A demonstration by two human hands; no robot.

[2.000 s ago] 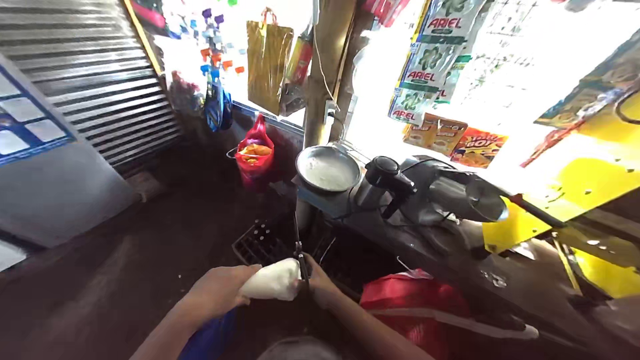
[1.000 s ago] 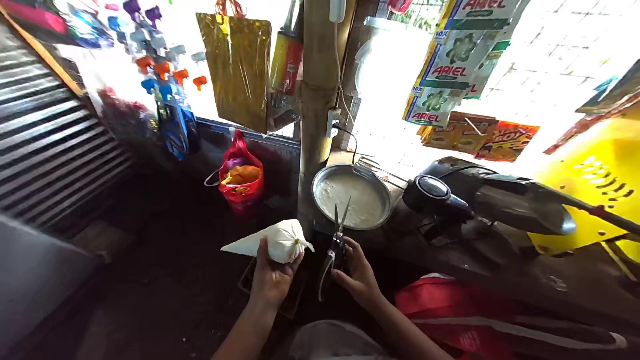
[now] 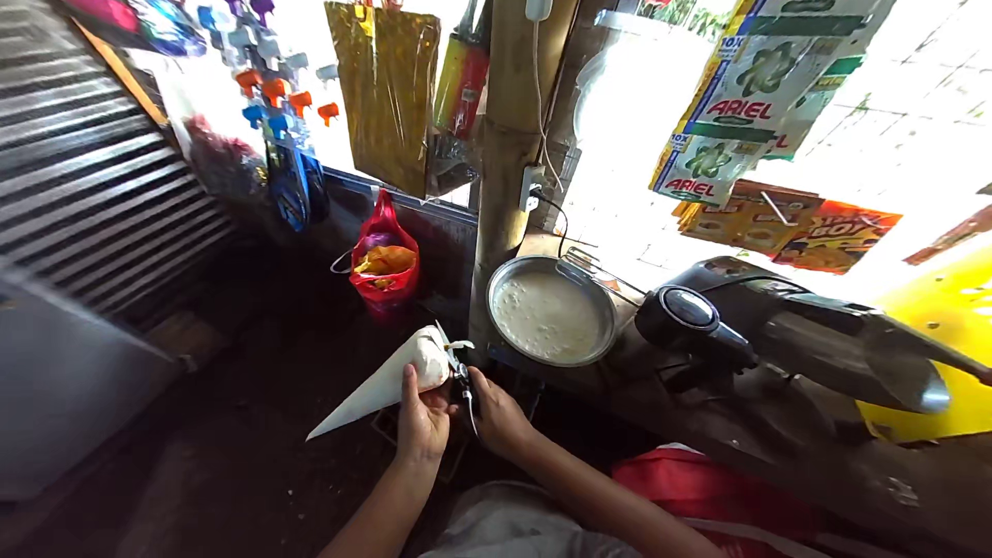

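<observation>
My left hand [image 3: 424,422] holds a white cone-shaped piping bag [image 3: 380,380] by its full, tied end, with the pointed tip down to the left. In my right hand [image 3: 496,415] is a pair of scissors [image 3: 463,373], whose blades lie against the gathered top of the bag beside its knot [image 3: 459,345]. Whether the blades are fully closed is too small to tell. To the right of the scissors, a round metal pan [image 3: 552,311] of pale, bubbly batter or cream sits on the wooden counter.
A black appliance [image 3: 686,310] and a large metal bowl [image 3: 852,349] stand right of the pan. A bamboo post [image 3: 508,155] rises behind it. A red plastic bag [image 3: 385,267] hangs left of the post. Detergent sachets [image 3: 717,147] hang above, and red fabric [image 3: 721,488] lies at lower right.
The scissors, held upright with blades spread and apart from the bag one second ago, are now against its tied end. The bag has tilted, its tip lower. The view has moved since two seconds ago.
</observation>
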